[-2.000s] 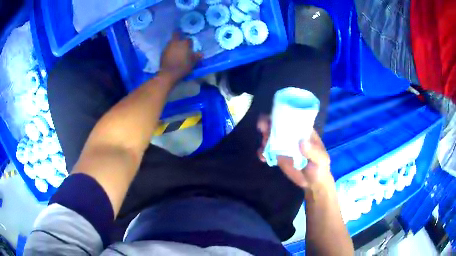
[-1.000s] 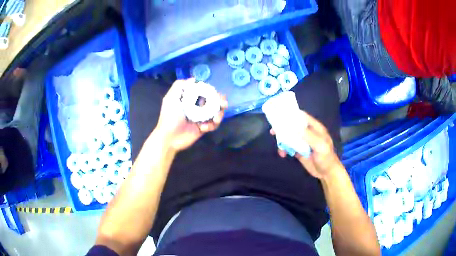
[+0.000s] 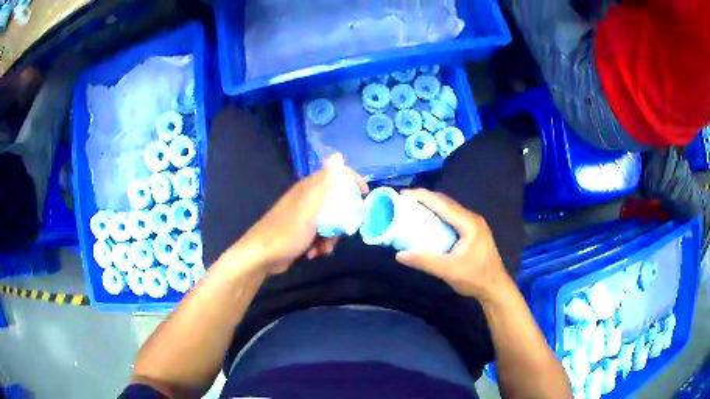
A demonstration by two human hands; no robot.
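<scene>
My left hand (image 3: 300, 214) holds a short pale ring (image 3: 339, 207) above my lap. My right hand (image 3: 459, 245) holds a pale blue-white tubular body (image 3: 412, 224), tilted sideways, its open blue-tinted end facing the ring. The ring and the tube end are very close; I cannot tell whether they touch. The small parts tray (image 3: 294, 132) beyond my knees holds several scattered rings (image 3: 379, 127), one of them apart at its left.
The left tray (image 3: 82, 171) holds rows of round ring-like ends. The upper tray (image 3: 311, 79) overlaps the small parts tray. The right tray (image 3: 623, 392) holds jumbled pale pieces on a stack. A blue stool (image 3: 595, 167) and a person in red (image 3: 658, 70) are at the upper right.
My left hand has picked up a ring from the small parts tray and brought it over my lap. My right hand has turned the tube sideways and moved it left, towards the ring.
</scene>
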